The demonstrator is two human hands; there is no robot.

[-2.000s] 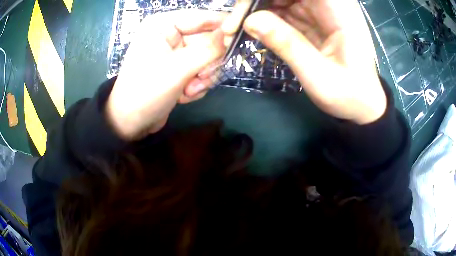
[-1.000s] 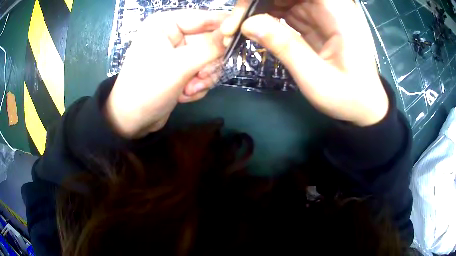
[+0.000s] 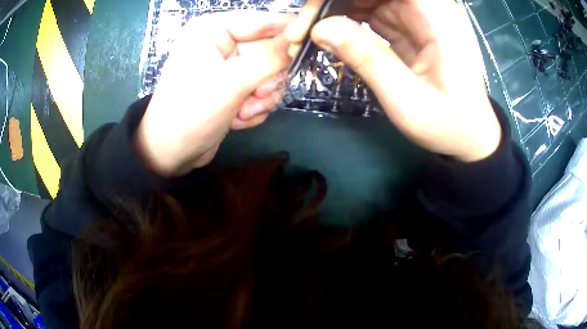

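My left hand is bare, its fingers bent and closed together at the top centre. My right hand is bare and meets it there, thumb and fingers closed on slim dark tweezers that slant down to the left. A small clear, glinting piece shows at the fingertips of my left hand; what it is I cannot tell. The clear parts tray, covered in black and silvery pieces, lies beneath and behind both hands, which hide much of it.
A clear tray with square pockets lies at the right, dark parts on it. Yellow and black hazard tape, an orange scrap and a thin white cord are at the left. A person's white sleeve is at the lower right. My hair covers the bottom centre.
Both hands stay in nearly the same place. The tweezers and the fingertips of my left hand have shifted very slightly.
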